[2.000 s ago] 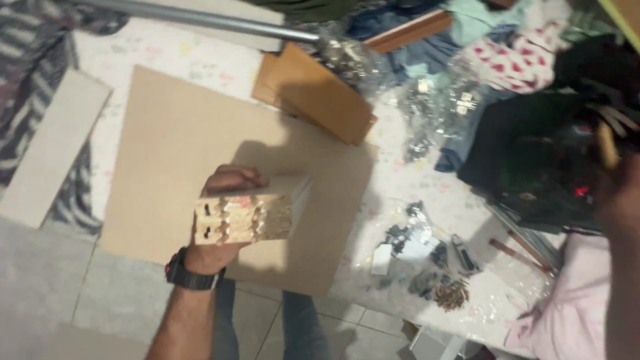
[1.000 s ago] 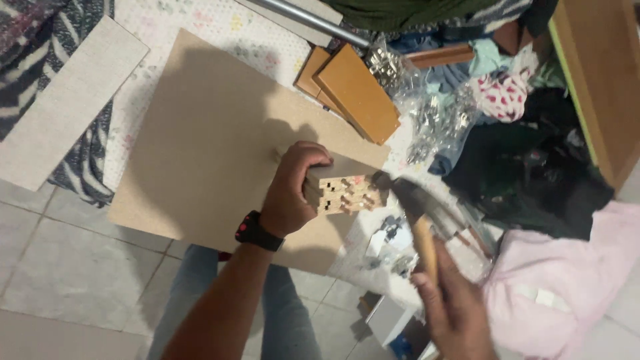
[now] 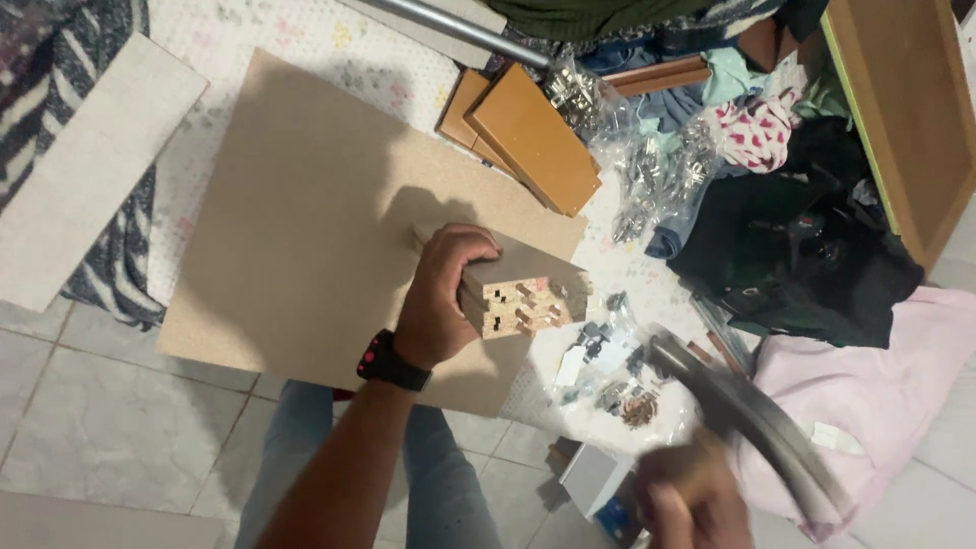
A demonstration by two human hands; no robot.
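My left hand, with a black watch on the wrist, grips a stack of particleboard panels held on end. Wooden dowels and dark holes show in their raw end faces. Beneath lies a large flat beige board. At the lower right my right hand is closed around the handle of a claw hammer, blurred by motion. The hammer head is to the right of the panels, apart from them. A heap of small wooden dowels and a bag of dark fittings lie between.
Orange-brown panels lie on the beige board's far edge, beside plastic bags of metal hardware. A metal tube crosses the top. Black cloth, pink cloth and a brown panel are at right; a pale board is at left.
Dowels show more plainly in the panel ends than two seconds ago. Since one second ago, the hammer has moved from beside the panels' ends away to the right and nearer my body.
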